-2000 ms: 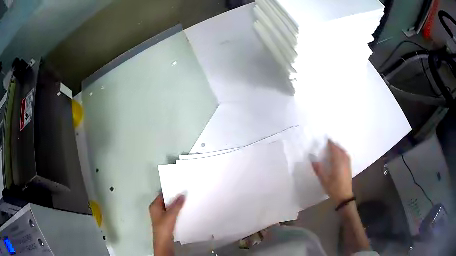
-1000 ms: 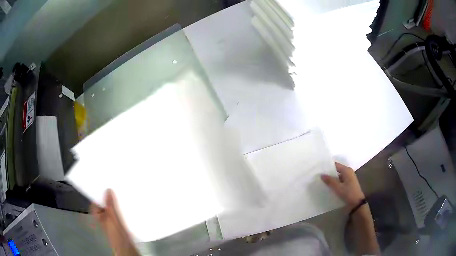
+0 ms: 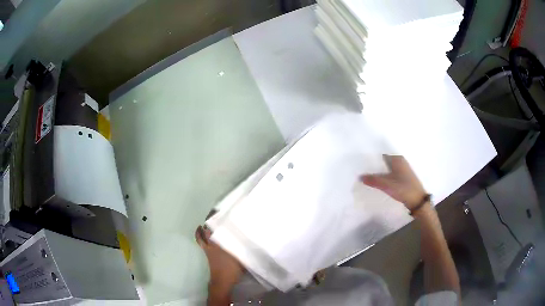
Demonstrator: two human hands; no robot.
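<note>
White cut sheets (image 3: 317,197) lie in an uneven bundle at the table's near edge, the top one with two small punched holes. My left hand (image 3: 222,260) holds the bundle's lower left edge, its fingers partly hidden by the sheets. My right hand (image 3: 395,182) is over the right part of the top sheet, fingers apart, slightly blurred. A tall white sheet stack (image 3: 412,48) with uneven edges stands at the far right of the table. A white web (image 3: 89,167) with two small holes curls out of the machine outlet at the left.
The sheet cutting machine (image 3: 36,272) with a blue screen is at the lower left, below its dark cover (image 3: 63,110). A pale green mat (image 3: 179,155) covers the left of the white table (image 3: 275,77). Dark tubing and a light grey box (image 3: 508,209) are beyond the right edge.
The sheets my left hand held over the mat have moved right, onto the others, and the bundle is now tilted. My right hand has moved up and inward. The web has come out of the machine.
</note>
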